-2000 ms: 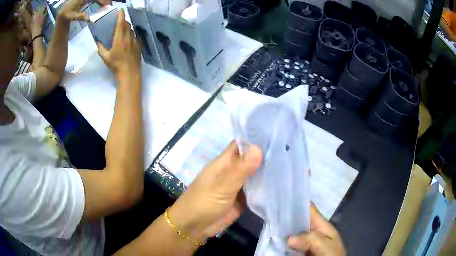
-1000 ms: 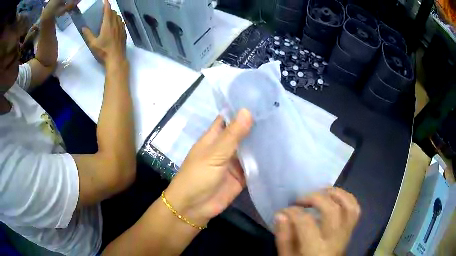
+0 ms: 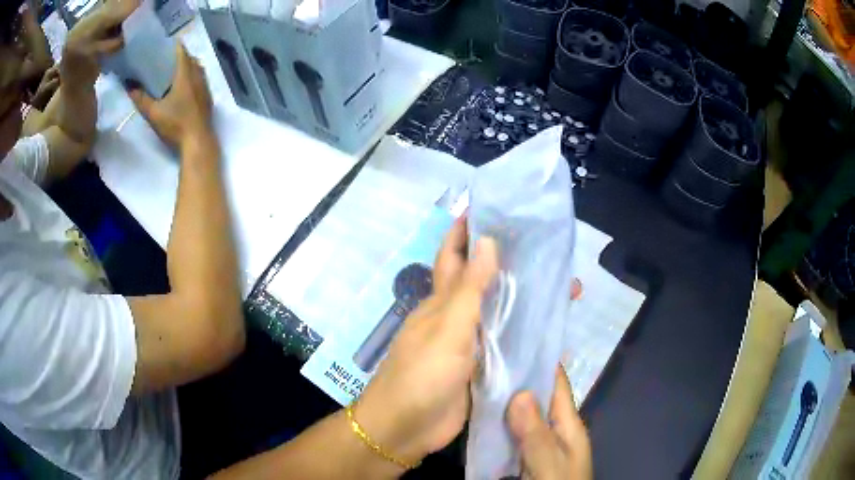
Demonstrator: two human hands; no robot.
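Observation:
A translucent whitish sleeve is held upright over the work mat. A white coiled cable shows along its left side, by my left fingers; I cannot tell whether it is inside. My left hand grips the sleeve's left side. My right hand grips its lower end. The fan inside is not clearly visible. A pale blue MINI FAN box lies on the white foam mat, partly hidden behind my left hand.
Upright boxes stand at the back left. Another person at left holds a box. A pile of small caps and stacked dark housings are at the back. More boxes are at lower right.
The sleeve has turned narrower and more upright, and the white cable now shows. My right hand has closed on the lower end. The MINI FAN box has come into view on the mat.

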